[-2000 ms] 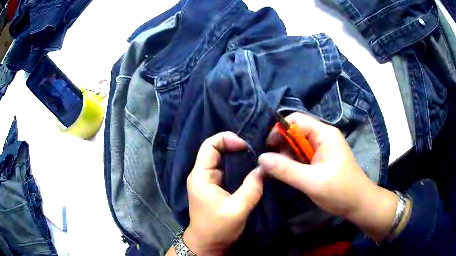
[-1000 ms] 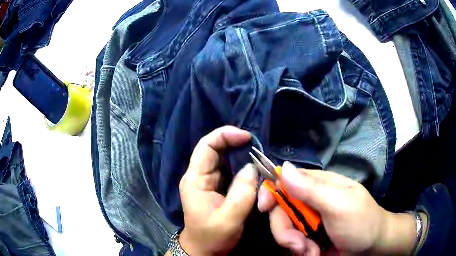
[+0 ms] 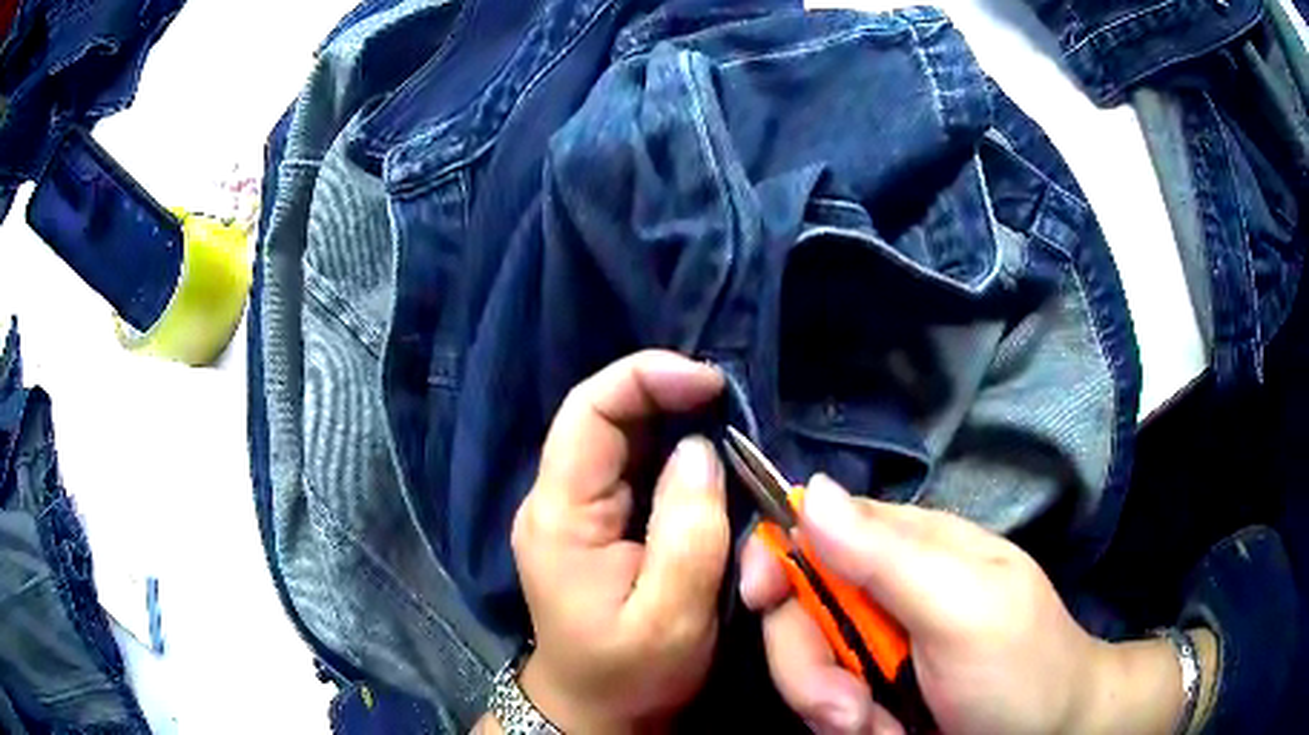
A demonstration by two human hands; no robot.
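A dark blue denim jacket (image 3: 617,244) lies bunched in front of me, with pale grey-blue inside parts showing at its left and right. My left hand (image 3: 625,524) pinches a seam of it between thumb and forefinger, low in the middle of the picture. My right hand (image 3: 933,618) holds orange-handled thread snips (image 3: 836,610). Their silver blades are close together, with the tips at the seam beside my left fingertips. Any loose thread there is too small to see.
A smartphone (image 3: 108,230) leans in a yellow tape roll (image 3: 201,295) on the white table (image 3: 216,460) at left. Other denim jackets lie at the left (image 3: 50,574) and the upper right (image 3: 1220,187). A small pale blue stick (image 3: 154,615) lies at lower left.
The snips have turned from mostly hidden in my right hand to pointing at the seam, and their blades have closed since one second ago. The jacket and table have shifted up and left in view.
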